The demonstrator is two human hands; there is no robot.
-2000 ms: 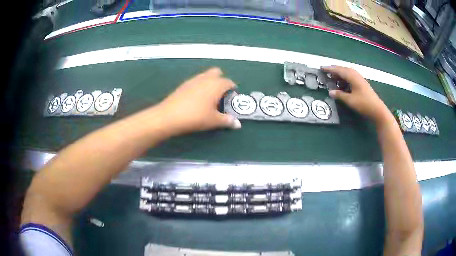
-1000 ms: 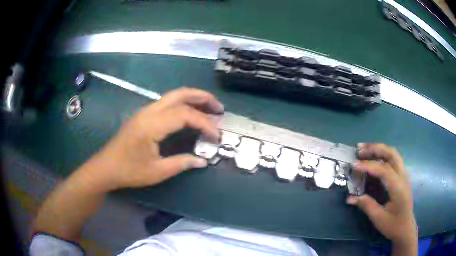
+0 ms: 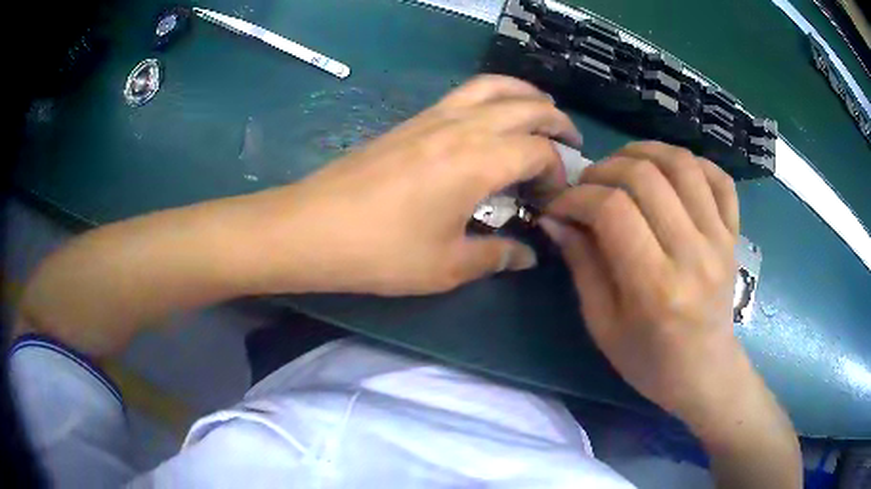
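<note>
A silver four-position fixture point(image 3: 747, 279) lies on the dark green surface, mostly hidden under both hands. Its right end shows beyond my right hand, and a lobe of its left end shows between my left thumb and fingers. My left hand point(image 3: 430, 191) holds the fixture's left end. My right hand point(image 3: 649, 258) has its thumb and index fingertips together at a small part beside that lobe, close to my left fingers. Whether the fingertips grip a small part is hidden.
A dark fixture stack point(image 3: 640, 81) stands just beyond the hands. Tweezers point(image 3: 272, 41) lie at upper left, near a small dark round item point(image 3: 168, 26) and a loose silver ring point(image 3: 143, 82). Another fixture point(image 3: 840, 84) lies at far upper right.
The fixture from the belt came down in front of me between both hands. My right hand has since moved from its right end to the left end, beside my left hand. The view has shifted.
</note>
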